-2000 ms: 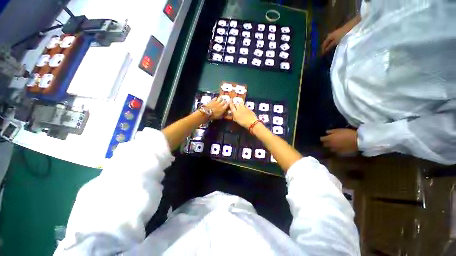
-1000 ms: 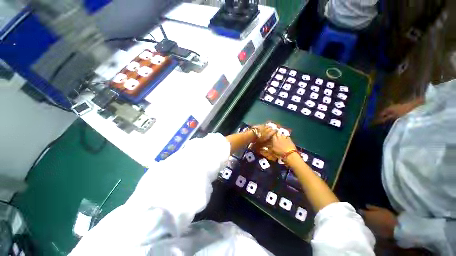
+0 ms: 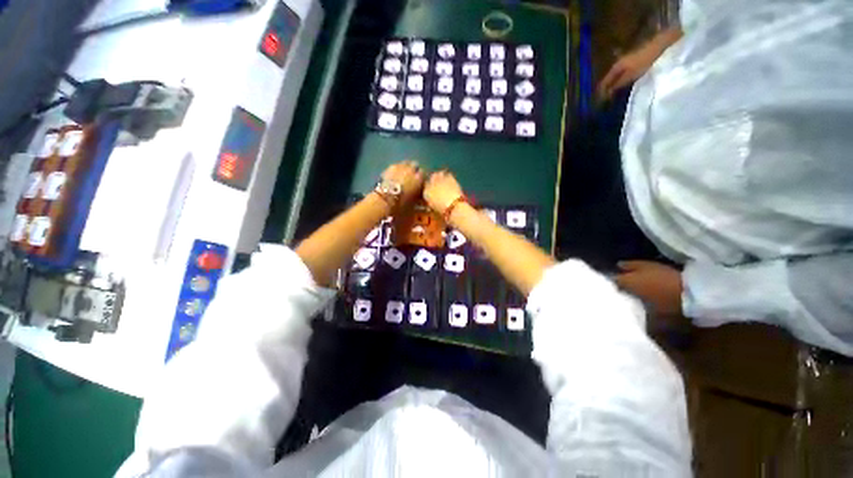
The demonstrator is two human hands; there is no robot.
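My left hand [image 3: 402, 183] and my right hand [image 3: 443, 193] are close together at the far end of an orange fixture [image 3: 420, 229]. The fixture lies over the near black tray [image 3: 426, 286], and its near part shows bare orange with small metallic spots. The fingertips and what they touch are partly hidden and blurred. The near tray holds many white square parts [image 3: 424, 260], some turned askew in the middle row. The far black tray [image 3: 455, 90] holds rows of white parts on the green bench.
At the left stands the white machine [image 3: 140, 196] with a loaded orange fixture [image 3: 49, 187] on its blue stage, display panels [image 3: 239, 147] and a button panel [image 3: 194, 297]. A pale ring [image 3: 497, 23] lies at the bench's far end. A person in white [image 3: 739, 159] is at the right.
The view swung towards the machine and back. White parts that were on the near half of the fixture are gone from it, and more white parts now lie in the near tray's middle row.
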